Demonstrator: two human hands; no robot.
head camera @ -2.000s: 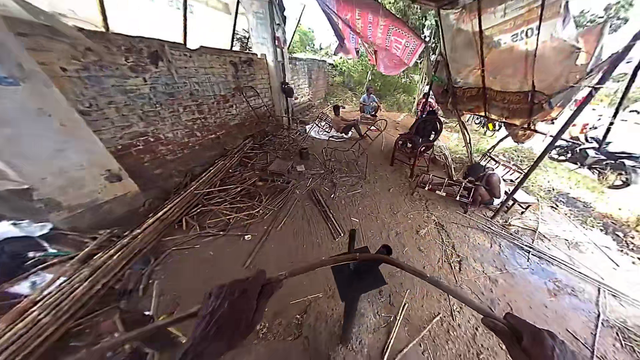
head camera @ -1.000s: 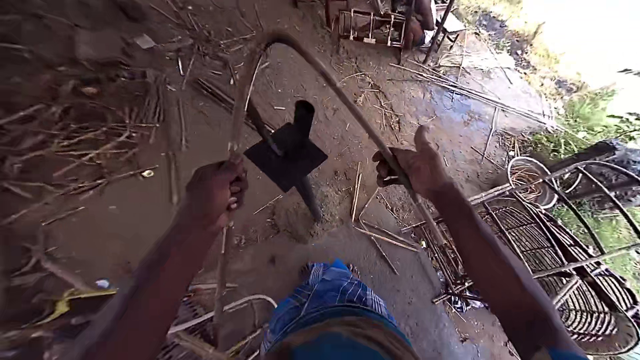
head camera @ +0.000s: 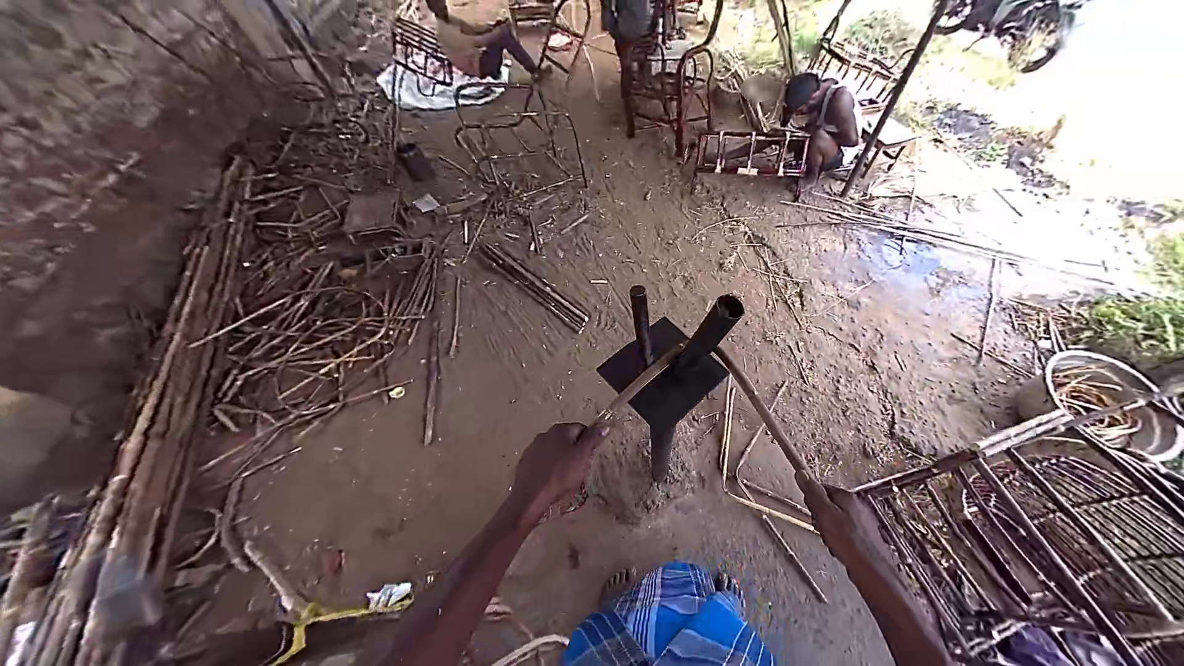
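Observation:
A curved cane pole (head camera: pixel 763 407) passes around a wide upright metal pipe (head camera: pixel 717 324), with a thinner metal peg (head camera: pixel 640 319) beside it. Pipe and peg stand on a dark square metal plate (head camera: pixel 668 393), which a post holds above the ground. My left hand (head camera: pixel 560 458) is closed on the cane left of the plate, thumb along it. On the right, my right hand (head camera: pixel 837 518) grips the cane's other arm, lower and farther from the plate. Between my hands the cane bends at the wide pipe, whose body hides part of it.
Long poles (head camera: pixel 176 398) and tangled cane offcuts (head camera: pixel 314 324) lie at left. A woven cane frame (head camera: pixel 1036 536) and a bucket of cane strips (head camera: pixel 1101 398) stand at right. A seated person (head camera: pixel 823 120) is beside a small frame (head camera: pixel 754 153); another person (head camera: pixel 481 46) sits farther left.
The cane, held above the plate one second ago, is now down around the wide pipe. Both hands still hold it, and its bend is sharper than two seconds ago. The view has swung.

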